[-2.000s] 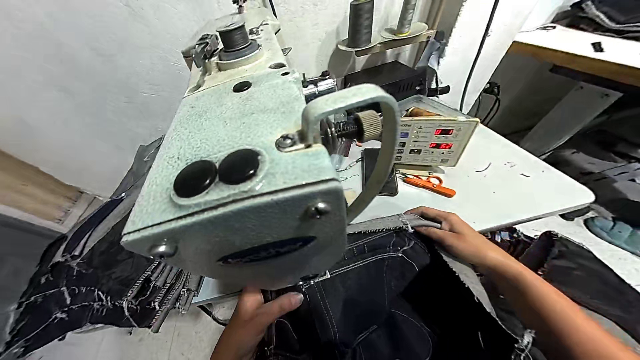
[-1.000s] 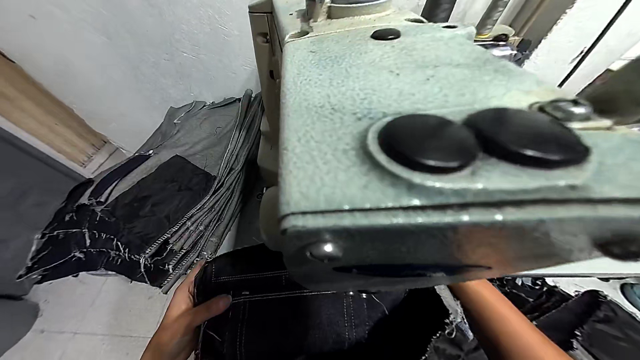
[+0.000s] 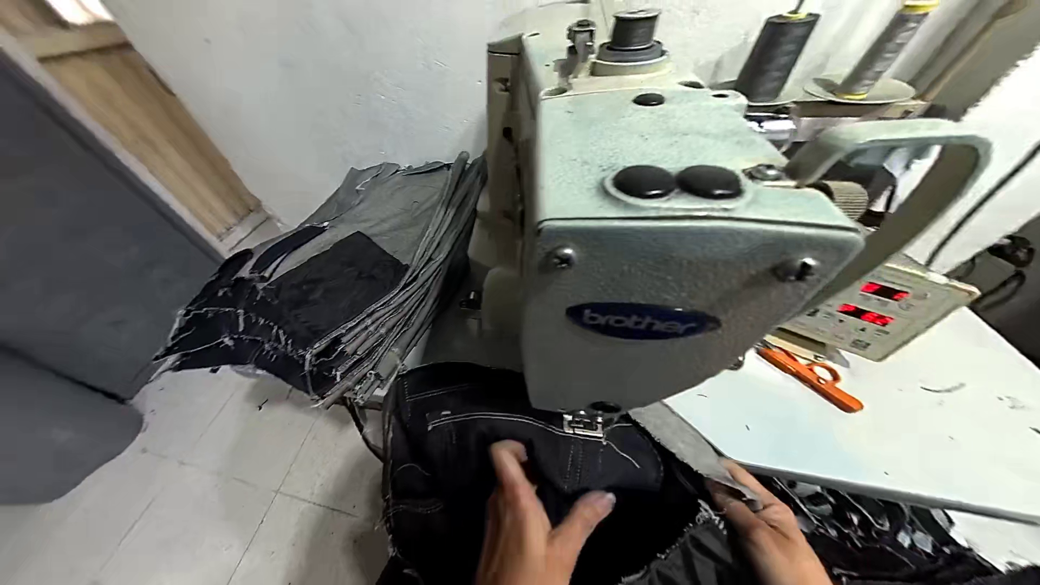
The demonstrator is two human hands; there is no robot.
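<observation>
A black denim garment piece (image 3: 463, 455) with pale stitching lies under the presser foot (image 3: 583, 424) of a Brother sewing machine (image 3: 691, 276). My left hand (image 3: 528, 520) rests on the denim just below the foot, thumb and index finger spread, gripping nothing that shows. At the right, my right hand (image 3: 764, 528) pinches the garment's grey frayed edge (image 3: 691, 443) between thumb and fingers, near the front edge of the table. A loose light thread trails from beside the foot. The needle is hidden behind the machine head.
Stacked grey and black denim pieces (image 3: 325, 276) lie left of the machine. On the white table (image 3: 918, 422) are orange thread snips (image 3: 812, 378) and a control box (image 3: 886, 309) with red displays. Thread cones (image 3: 776, 57) stand behind. More dark cloth (image 3: 877, 528) hangs below the table at right.
My left hand has moved right from the garment's left edge, where it was a second ago, to below the presser foot, fingers now spread. The view has swung considerably between frames.
</observation>
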